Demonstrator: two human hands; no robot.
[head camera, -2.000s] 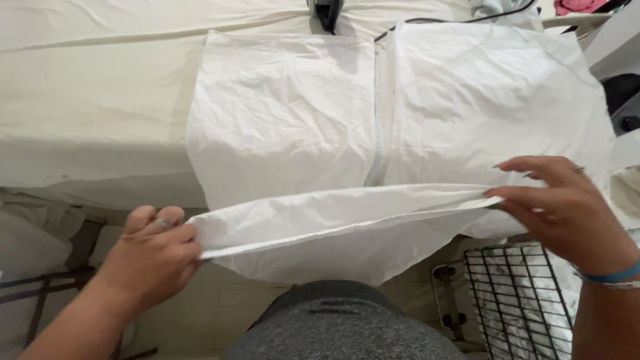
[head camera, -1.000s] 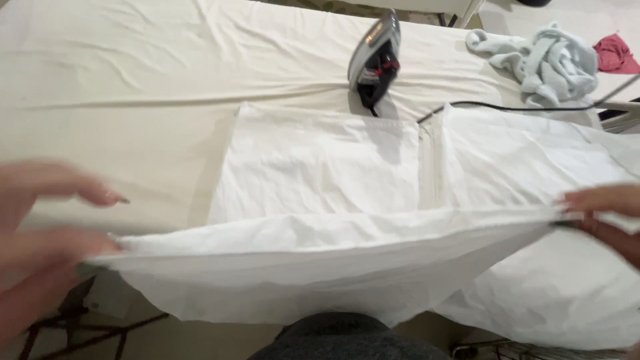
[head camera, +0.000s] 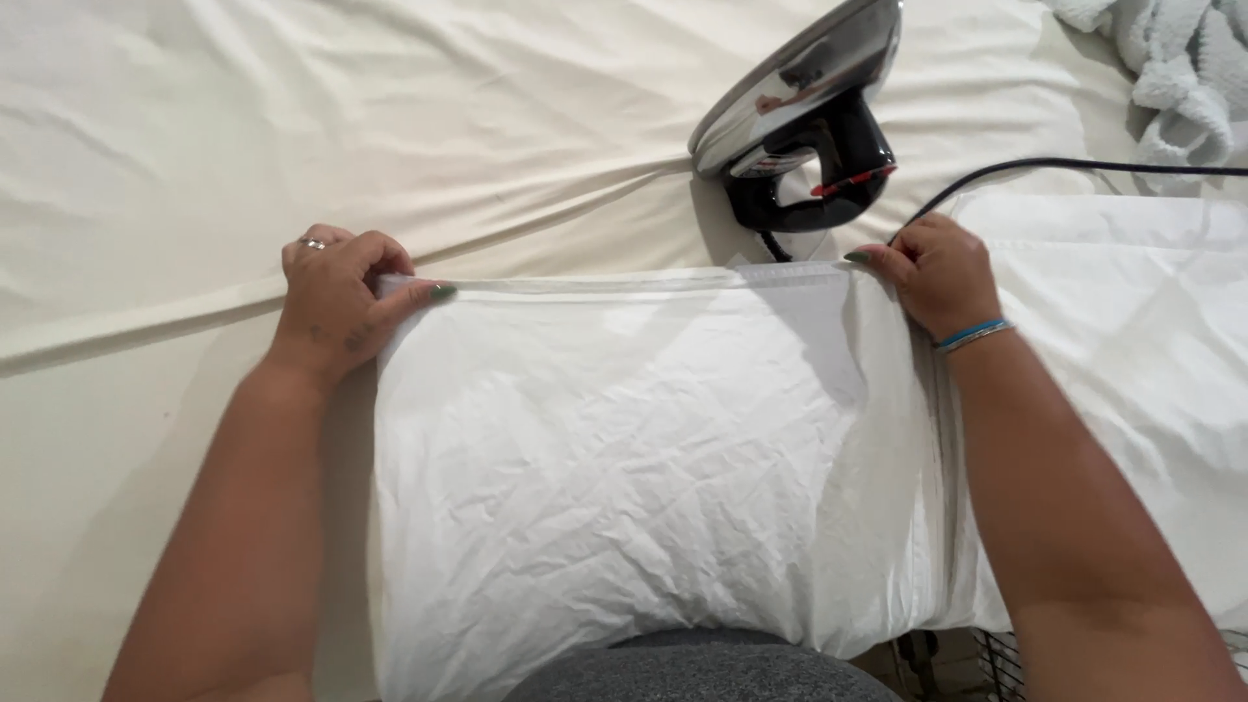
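A wrinkled white cloth (head camera: 604, 439) lies over the padded, cream-covered table and hangs toward my body. My left hand (head camera: 346, 292) pinches its far left corner between thumb and fingers. At the far right corner, my right hand (head camera: 936, 273) grips the hem, thumb on top. The far hem runs fairly straight between both hands. Just beyond it, near my right hand, an electric iron (head camera: 799, 127) with a black handle and a shiny soleplate stands tilted. Another white cloth (head camera: 1111, 390) lies to the right, partly behind my right forearm.
The cream table cover (head camera: 390, 117) has loose folds. A dark power cord (head camera: 1072, 164) runs to the right edge beyond the second white cloth. A pale fluffy towel (head camera: 1180, 88) lies crumpled at the far right. Part of a black wire basket (head camera: 999, 663) shows below the table edge.
Both hands have moved forward over the table with the cloth's edge, which was held near my body. The cloth now covers the spot where a white cloth lay. The view has come closer to the iron.
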